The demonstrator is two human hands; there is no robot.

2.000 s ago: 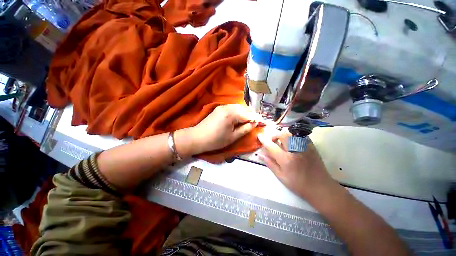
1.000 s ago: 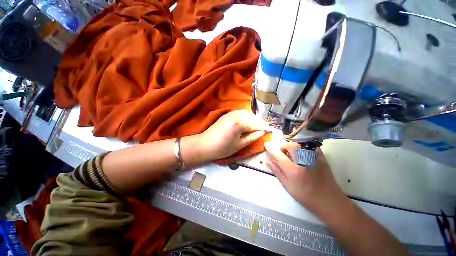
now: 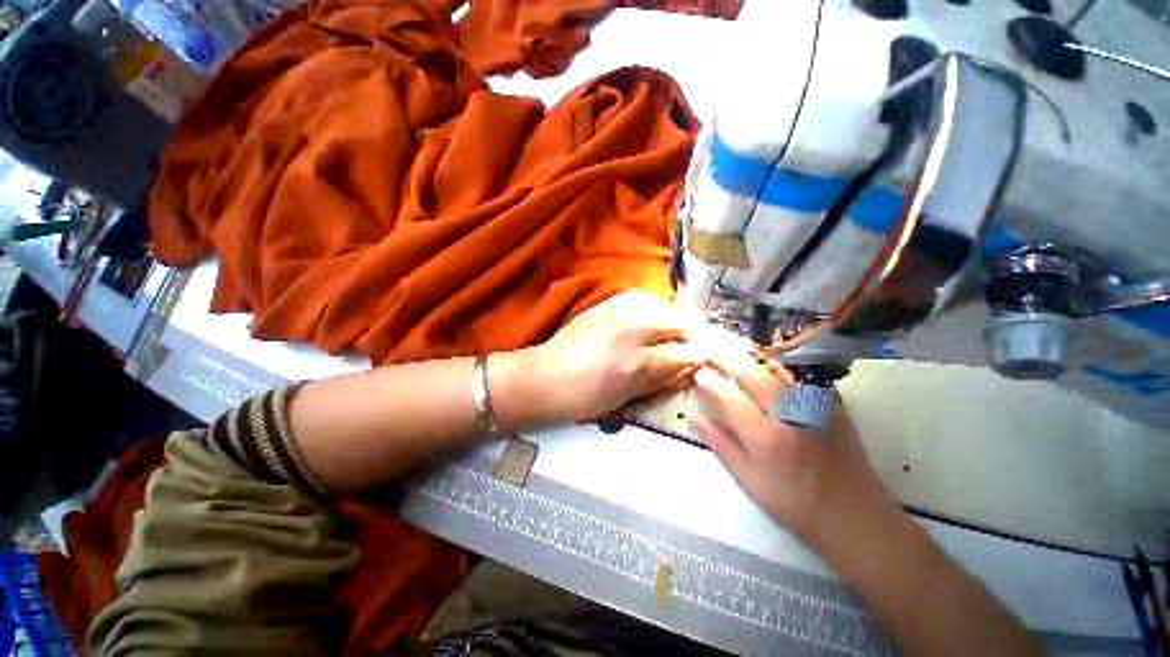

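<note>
The rust-orange cloth (image 3: 423,218) lies in folds left of the white sewing machine head (image 3: 821,193). My left hand (image 3: 622,353) rests at the needle area with its fingertips pinched on the cloth's edge. My right hand (image 3: 770,443) is right beside it, its thumb and fingers meeting my left fingertips under the machine head. Bright lamp glow and the fingers hide the needle, the presser foot and the exact grip of my right hand. A grey ribbed knob (image 3: 806,402) stands in front of my right hand.
A printed ruler strip (image 3: 565,529) runs along the table's near edge. Another orange piece (image 3: 533,32) lies at the back. A grey machine part (image 3: 64,96) is at far left. Thin dark tools (image 3: 1146,597) lie at the right edge. Orange cloth also hangs near my lap.
The view has shifted, so the scene sits further right. The orange fold that showed below my left fingers is no longer visible; pale bed surface shows there. Both hands remain together at the needle.
</note>
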